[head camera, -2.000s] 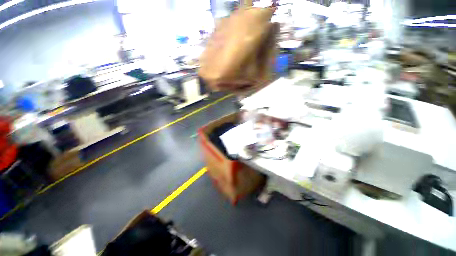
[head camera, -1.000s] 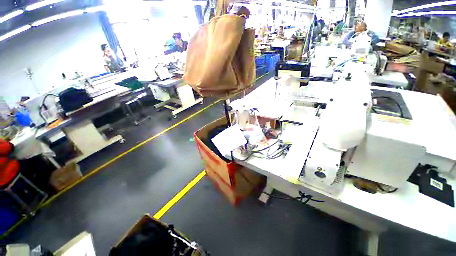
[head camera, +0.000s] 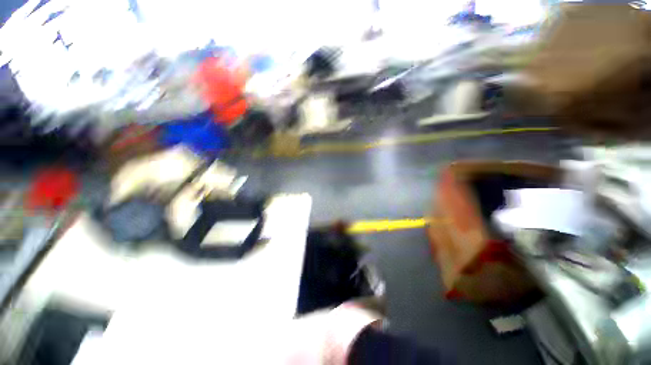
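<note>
The view is strongly blurred. A pale pinkish shape, apparently a hand (head camera: 335, 333), shows at the bottom centre over the edge of a white tabletop (head camera: 185, 303), with a dark sleeve to its right. Which hand it is, its fingers and anything in it cannot be made out. No second hand can be seen. A black frame-shaped thing (head camera: 251, 212), perhaps a fabric piece, lies on the tabletop around a pale area. A dark heap (head camera: 330, 267) stands just beyond the table's right edge.
A brown carton with red marks (head camera: 457, 239) stands on the grey floor at right, with a white sheet (head camera: 546, 208) over its corner. A large brown hanging thing (head camera: 596, 71) is at upper right. A cluttered table edge is at far right. Yellow lines (head camera: 389, 225) cross the floor.
The view has swung left: the carton and brown hanging thing have shifted right, and the white machine has left the picture. The left tabletop and the hand-like shape have come into view.
</note>
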